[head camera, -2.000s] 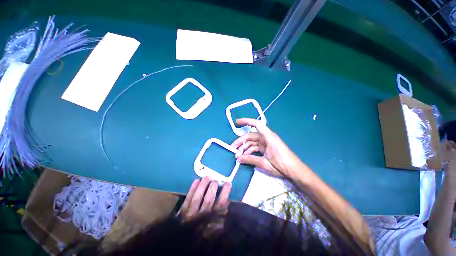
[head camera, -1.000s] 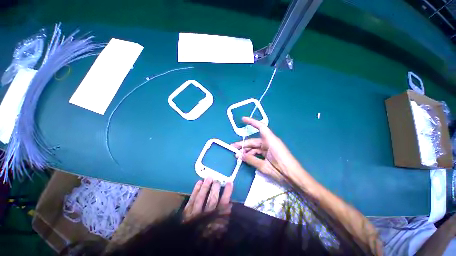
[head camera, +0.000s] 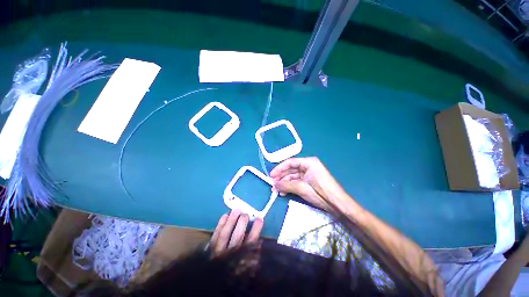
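Observation:
A white rounded-square plastic frame (head camera: 232, 188) lies near the bench's front edge. My left hand (head camera: 236, 231) holds its lower, wider side with the fingertips. My right hand (head camera: 301, 178) pinches at the frame's right side, on a thin pale wire (head camera: 266, 113). The wire runs up from my fingertips past a second white frame (head camera: 280, 154) towards a white sheet. A third white frame (head camera: 218, 139) lies farther left. What exactly sits between my right fingertips is too small to tell.
Another thin wire (head camera: 122, 152) curves at left. A wire bundle (head camera: 36, 136) and clear bag (head camera: 30, 75) lie far left. White sheets (head camera: 119, 101) (head camera: 241, 66) lie farther off by a metal post (head camera: 328, 40). An open carton (head camera: 453, 151) stands right. A carton of tangled white parts (head camera: 116, 249) is below the edge.
The held wire has swung left and now runs nearly straight up. My right fingers have drawn together at the frame's side, away from the second frame. My left hand keeps its hold.

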